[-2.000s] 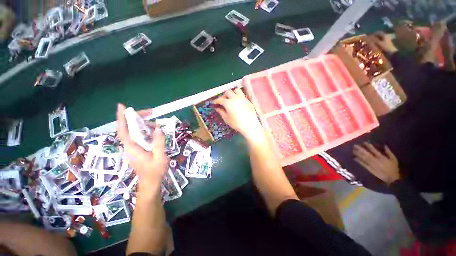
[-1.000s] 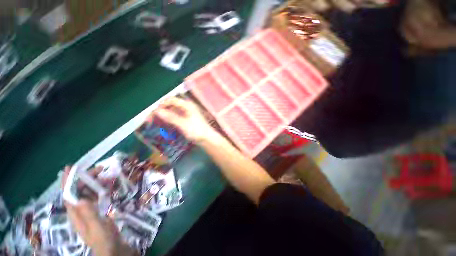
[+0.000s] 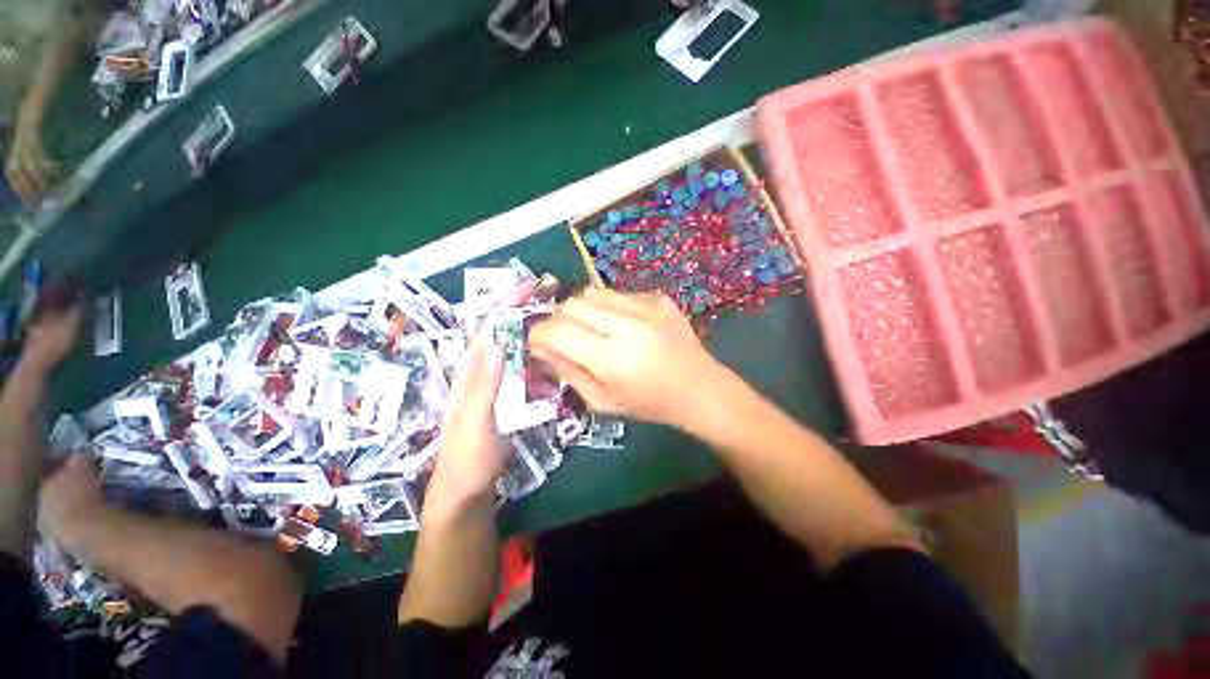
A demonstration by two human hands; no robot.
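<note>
My left hand point(image 3: 474, 405) holds a white plastic housing point(image 3: 510, 406) upright, with a green circuit board point(image 3: 514, 342) showing in it. The housing is at the right end of the heap of white housings point(image 3: 348, 389). My right hand point(image 3: 621, 352) is at the housing's right side, fingertips bent together against it; whether they pinch a small part is hidden. A shallow parts box point(image 3: 579, 240) with blue rounds and red bits lies just beyond my right hand.
A pink compartment tray point(image 3: 825, 252) with small parts in its cells lies at right. A pale rail point(image 3: 451, 249) borders the green belt point(image 3: 398, 159), which carries spaced white housings point(image 3: 707, 37). Another person's arms point(image 3: 173, 557) reach in at left; a hand point(image 3: 29, 166) shows at upper left.
My right hand has left the parts box and come to the housing in my left hand. The view has shifted, and the neighbour's arms now show at left.
</note>
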